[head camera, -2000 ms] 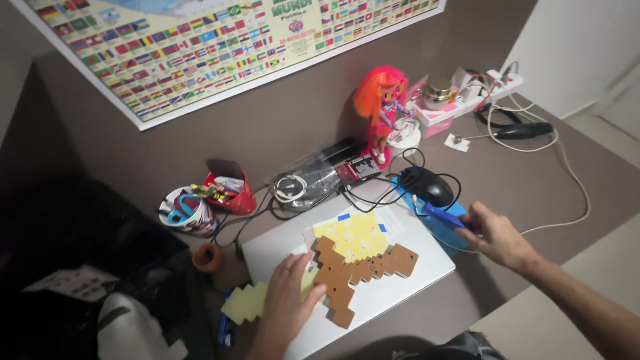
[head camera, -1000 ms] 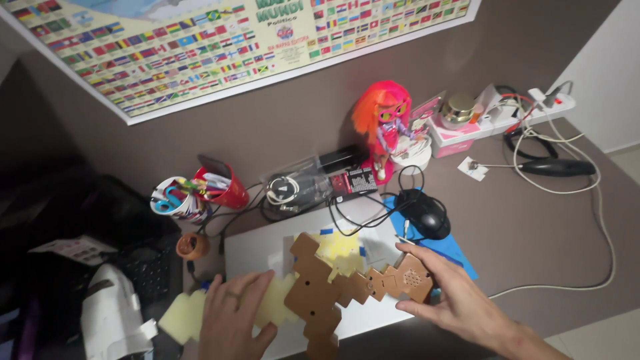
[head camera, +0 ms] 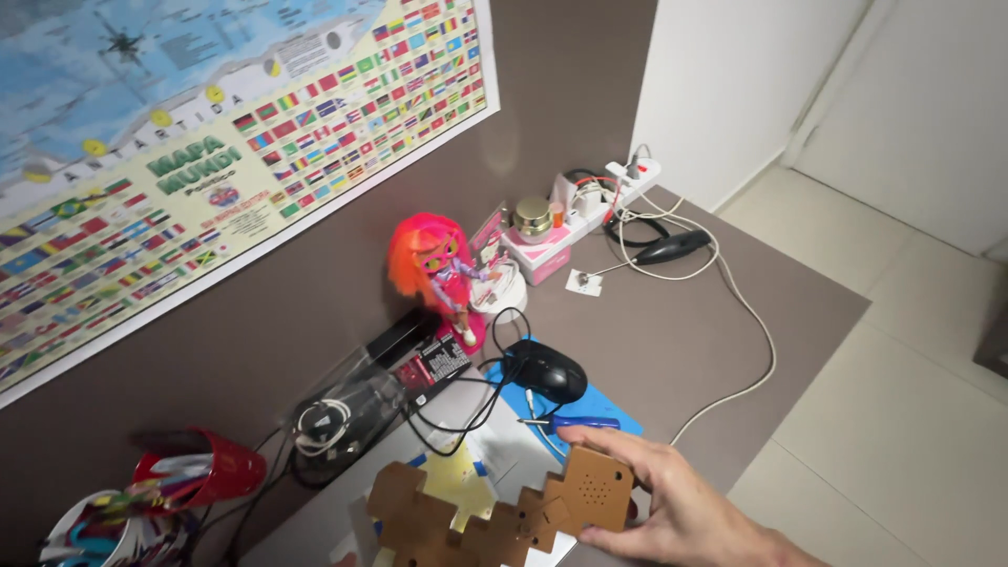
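Note:
My right hand (head camera: 661, 496) grips the end of a brown plastic piece (head camera: 594, 488) with stepped, pixel-like edges, small holes and a speaker-like dot pattern. The piece spreads left over a white laptop lid or board (head camera: 307, 520). A yellow speckled sheet (head camera: 453, 480) with blue tape lies behind the brown piece. Just beyond my right fingers, a blue-handled screwdriver (head camera: 587, 423) lies on a blue mat (head camera: 622, 413). Of my left hand, only what may be a fingertip shows at the bottom edge; what it holds is hidden.
A black mouse (head camera: 547, 372) with a looped cable sits behind the screwdriver. A pink-haired doll (head camera: 441, 276), a pink box (head camera: 539, 256) and a power strip (head camera: 587, 220) stand along the wall. Red (head camera: 232, 468) and white (head camera: 87, 520) pen cups are at left. A pale cable (head camera: 768, 339) crosses the desk.
The blue screwdriver, in my right hand two seconds ago, now lies on the mat. My right hand has taken hold of the brown piece. The view has swung, and my left hand is almost out of it.

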